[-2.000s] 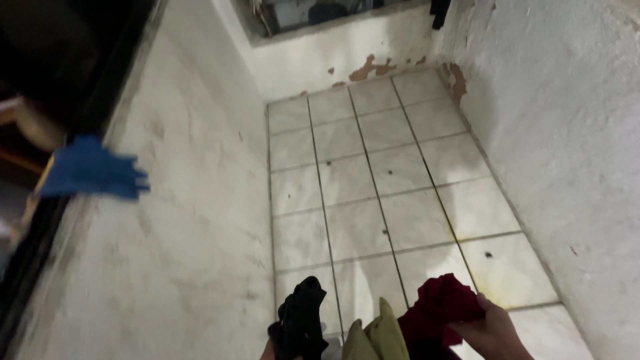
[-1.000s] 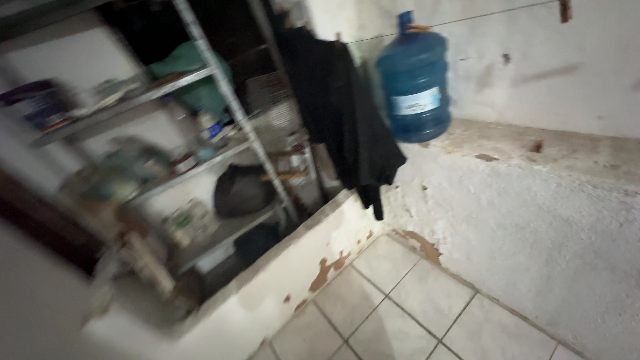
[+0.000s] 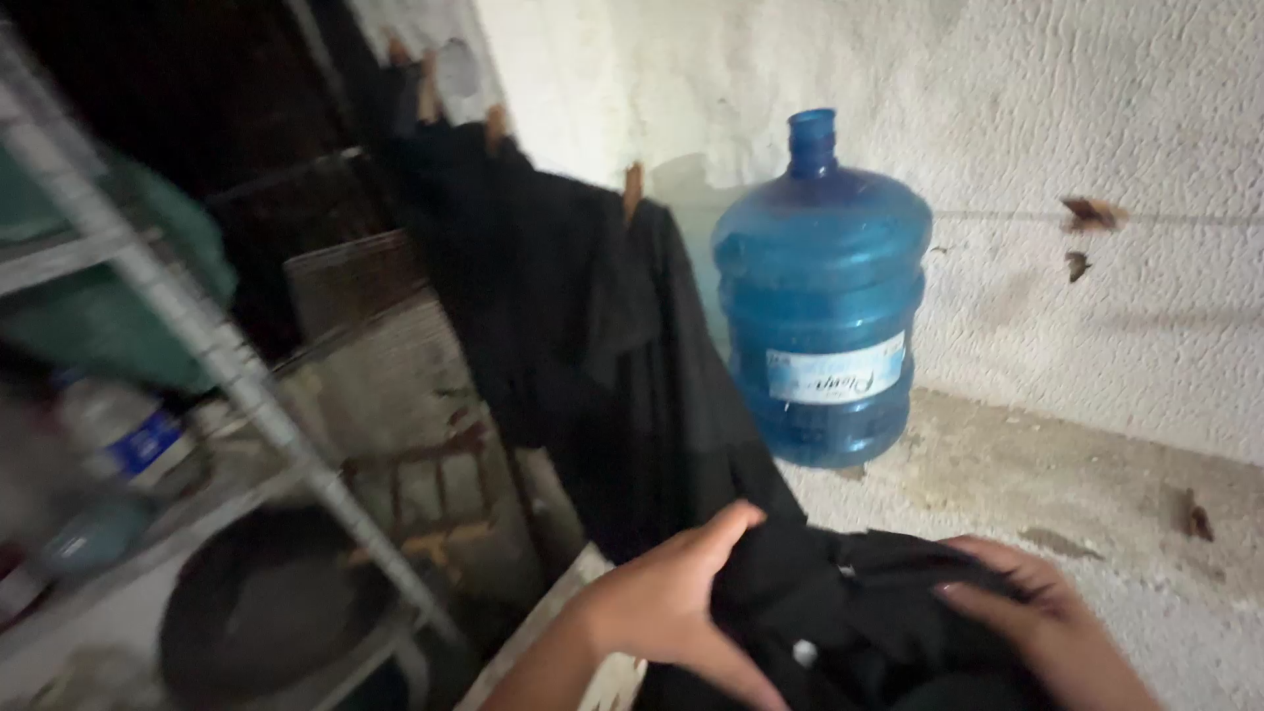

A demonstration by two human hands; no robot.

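Observation:
Black garments (image 3: 602, 326) hang from a line by wooden clothespins (image 3: 633, 192) at upper centre. At the bottom, a bunched black cloth (image 3: 879, 622) with small pale spots lies between my hands. My right hand (image 3: 1037, 602) grips its right side between thumb and fingers. My left hand (image 3: 681, 602) lies against the left side with thumb and fingers spread; whether it holds cloth is hard to tell. Where the bunched cloth ends and the hanging garment begins cannot be told.
A large blue water jug (image 3: 825, 296) stands on a rough concrete ledge (image 3: 1037, 464) right of the garments. At left is a metal shelf unit (image 3: 227, 346) with a plastic bottle (image 3: 128, 434) and a dark round basin (image 3: 267, 612). A clothespin (image 3: 1093, 212) sits on the line at right.
The view has swung up from the tiled floor to the clothesline and come nearer the jug. Both hands, out of view one second ago, are in view with black cloth.

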